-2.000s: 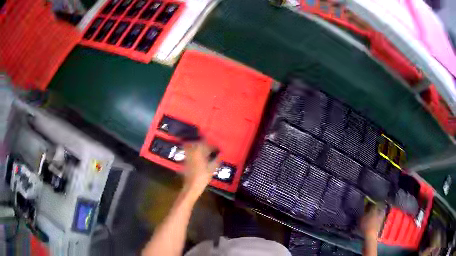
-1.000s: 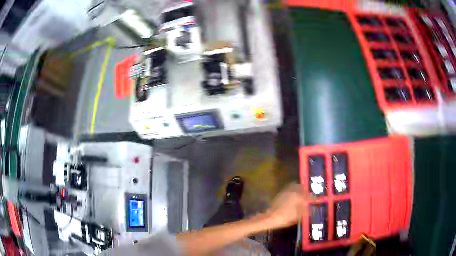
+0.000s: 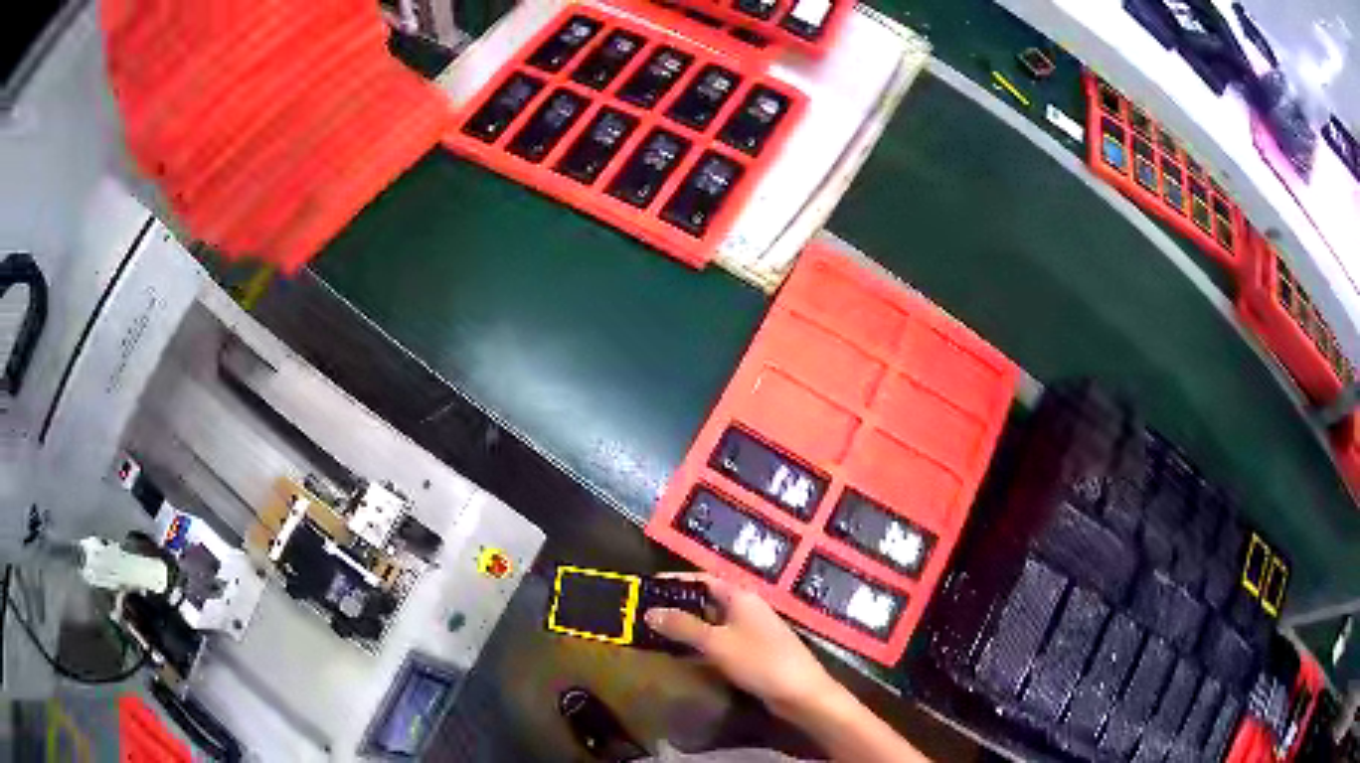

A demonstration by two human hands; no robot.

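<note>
My right hand (image 3: 731,634) reaches in from the bottom right and holds a yellow-bordered unit (image 3: 594,605) by its plain dark end. The yellow outline faces up, to the left of my fingers, over the gap between bench and machine. My left hand is not in view. A red tray (image 3: 925,373) lies right of centre on the green bench. Several dark units (image 3: 880,529) with pale patches lie in its near pockets; its far pockets are empty.
The bench machine (image 3: 477,514) with its fixture (image 3: 336,574) and touchscreen (image 3: 410,708) is lower left. Stacked red trays (image 3: 269,119) stand upper left. A filled red tray (image 3: 634,127) lies on a white board (image 3: 835,134). Black trays (image 3: 1104,596) are at right.
The view has swung back over the bench from the machines. My left hand, earlier at the red tray, is out of view. My right hand with the yellow-bordered unit is now left of the tray.
</note>
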